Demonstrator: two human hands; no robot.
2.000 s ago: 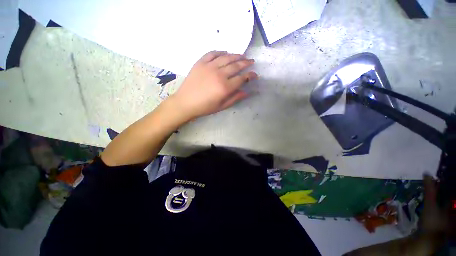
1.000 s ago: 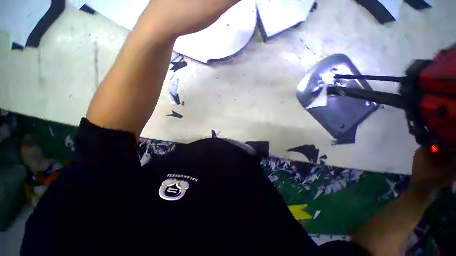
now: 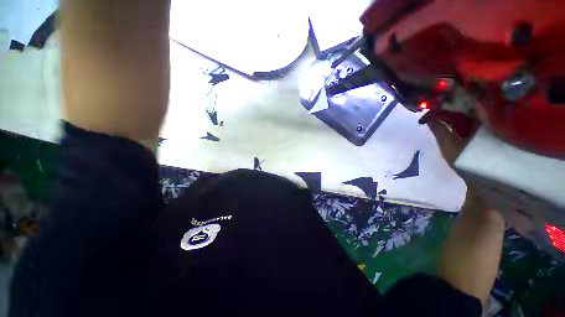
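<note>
The cloth cutter's large red motor body (image 3: 446, 56) fills the upper right. Its grey metal base plate (image 3: 356, 108) sits on the table, its rounded front close to the curved edge of a white-topped fabric stack (image 3: 248, 31). Dark uprights (image 3: 356, 80) join plate and body. My right hand (image 3: 451, 133) is closed around the cutter handle under the body, partly hidden. My left forearm crosses the upper left, blurred; the hand itself is cut off by the top edge.
Small dark fabric scraps (image 3: 362, 184) lie along the near table edge and beside the stack (image 3: 217, 75). A second white-topped piece (image 3: 337, 21) adjoins the stack at the top. Below the edge is a green floor or cover (image 3: 396, 266) littered with scraps. Red lit digits (image 3: 556, 236) show at right.
The cutter has moved left and forward with my right hand, its base plate now near the stack. My left hand has moved up out of the picture from the stack's edge.
</note>
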